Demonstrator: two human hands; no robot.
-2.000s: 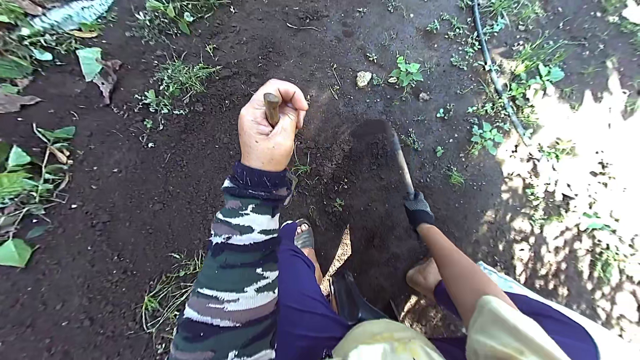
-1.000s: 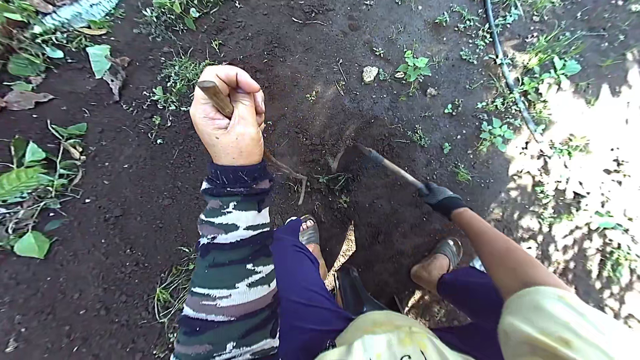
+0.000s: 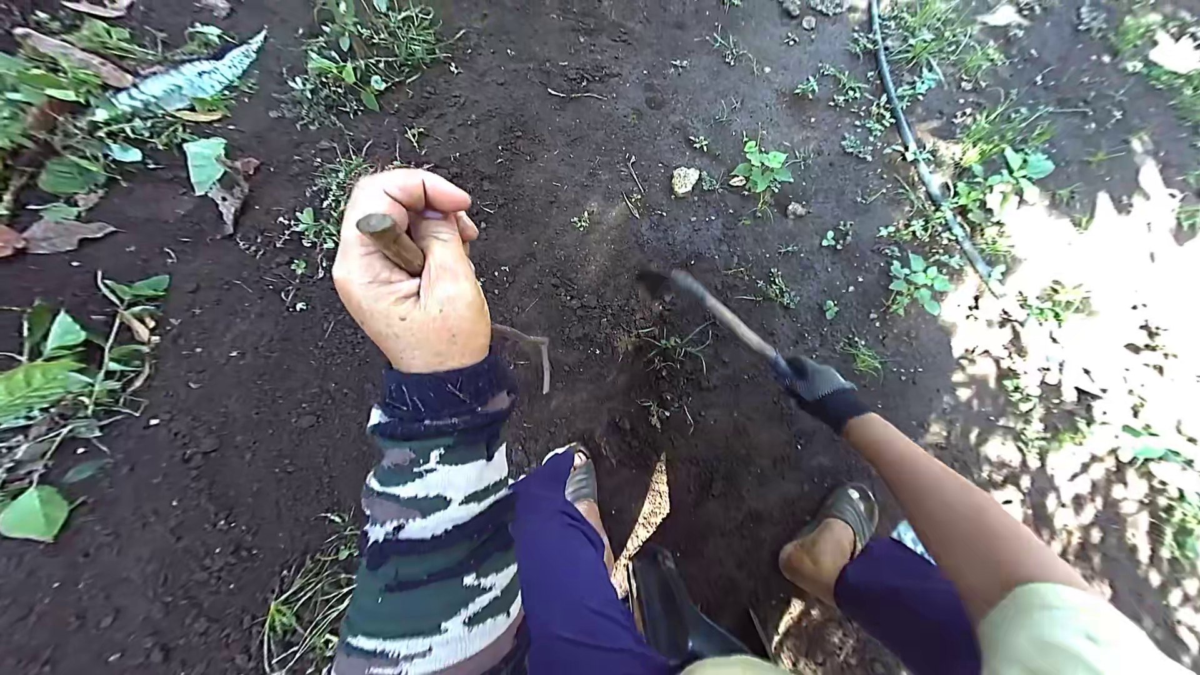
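Observation:
My left hand (image 3: 412, 267), bare below a camouflage sleeve, is closed around a wooden handle (image 3: 392, 246) whose butt end points up. A thin bent metal prong (image 3: 532, 342) shows beyond the wrist, seemingly the far end of that tool. My right hand (image 3: 820, 389), in a grey and black glove, grips a short-handled hoe (image 3: 736, 323). Its dark, blurred head is raised or resting over the soil, which I cannot tell. Below the hoe head, a small tuft of grassy weeds (image 3: 677, 349) grows in the dark soil.
A black hose (image 3: 905, 127) runs along the upper right. A pale stone (image 3: 685, 181) lies beside a leafy seedling (image 3: 761, 170). Cut leaves and stems (image 3: 70, 375) lie at the left. My sandalled feet (image 3: 848, 516) and a black boot-like object (image 3: 670, 605) are at the bottom.
The hoe in my right hand has swung away from the weeds, its head now further up the view. My left hand has stayed shut on its handle; the bent prong was not visible two seconds ago.

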